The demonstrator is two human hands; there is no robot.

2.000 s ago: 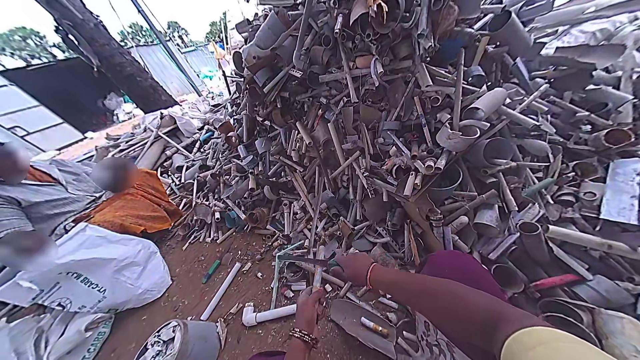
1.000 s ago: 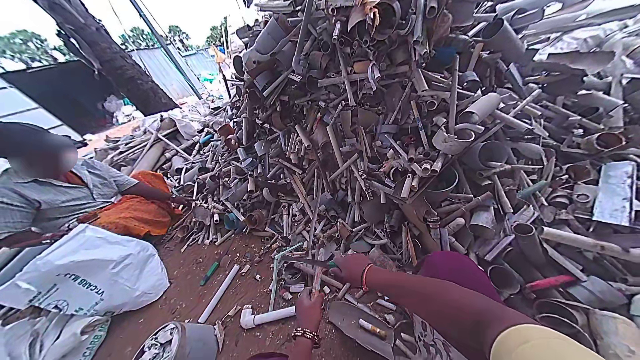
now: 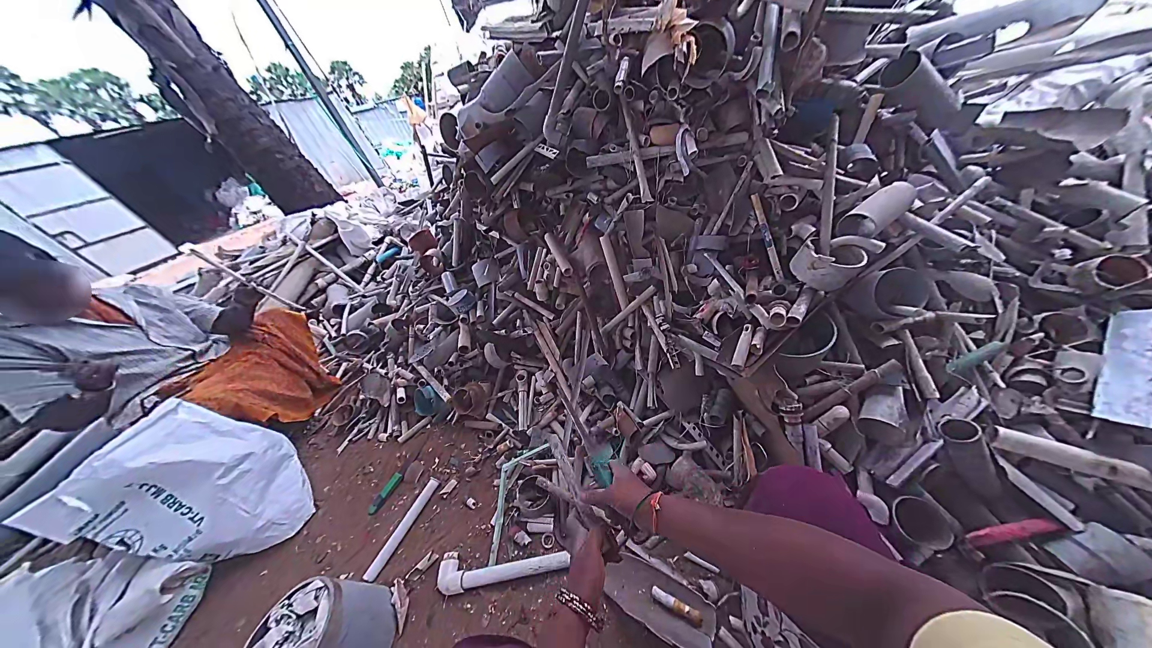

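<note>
My right hand (image 3: 621, 493), with a red-orange thread on its wrist, is closed around a green item (image 3: 601, 461), perhaps a tool handle. Just below it, my left hand (image 3: 587, 533), wearing a beaded bracelet, is against thin grey pieces (image 3: 567, 472); what its fingers grip is blurred. A white pipe with an elbow (image 3: 513, 572) lies on the soil left of my left wrist. Thin pale green strips (image 3: 500, 504) lie beyond that pipe. A curved grey plastic piece (image 3: 661, 598) is on the ground under my right forearm.
A tall heap of scrap plastic pipes (image 3: 630, 297) rises ahead and to the right. At left sits a person (image 3: 117, 342) beside a white sack (image 3: 207, 486). A grey bucket of fragments (image 3: 337, 612) stands at the bottom. A white pipe (image 3: 402, 529) and green piece (image 3: 385, 493) lie on the soil.
My two hands have come close together, the left one having moved up toward the right. The other person's arm, extended toward the heap a second ago, has drawn back.
</note>
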